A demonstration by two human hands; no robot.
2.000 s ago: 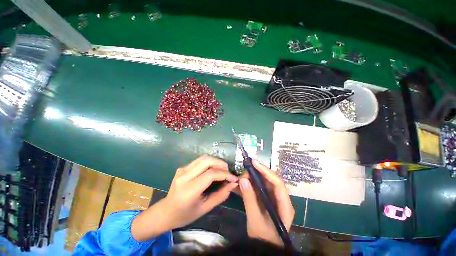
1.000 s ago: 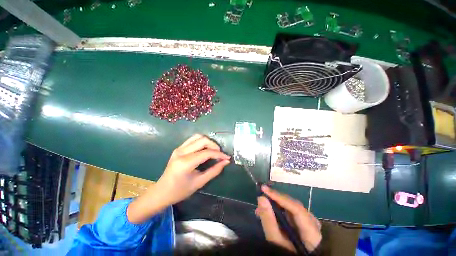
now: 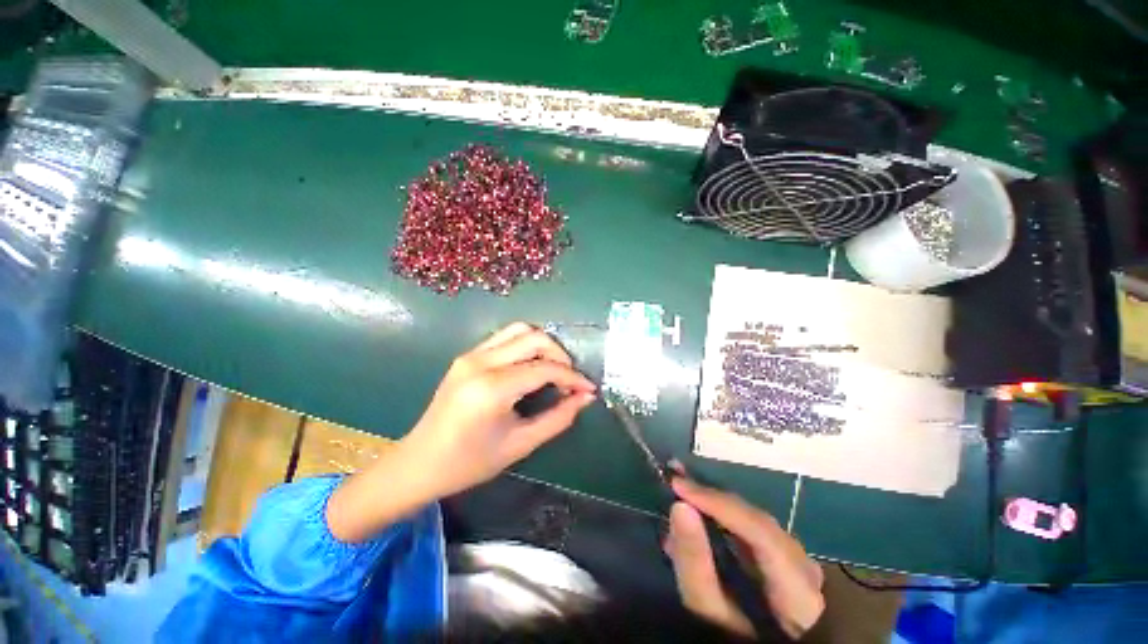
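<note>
A small green and white circuit board point(image 3: 635, 352) lies on the dark-green bench in front of me. My left hand point(image 3: 510, 409) is at its lower left edge, thumb and fingertips pinched together; whatever they pinch is too small to make out. My right hand point(image 3: 743, 554) holds the black soldering iron point(image 3: 669, 472) like a pen, its thin metal tip at the board's lower edge, near my left fingertips. A heap of small red components point(image 3: 480, 222) lies beyond my left hand. Rows of dark grey-purple pieces point(image 3: 781, 388) lie on a beige cardboard sheet point(image 3: 894, 440).
A black fan point(image 3: 806, 195) with a wire grille and a white tub point(image 3: 938, 239) of silvery bits stand behind the cardboard. The black soldering station point(image 3: 1026, 289) is at right, a pink tag point(image 3: 1040, 517) below it. Clear trays point(image 3: 63, 189) stand far left. Boards lie on the green conveyor point(image 3: 441, 38).
Compared with two seconds ago, my right hand has moved right and down, away from my left fingers, and the iron tip has come down to the board's lower edge. The view has shifted slightly.
</note>
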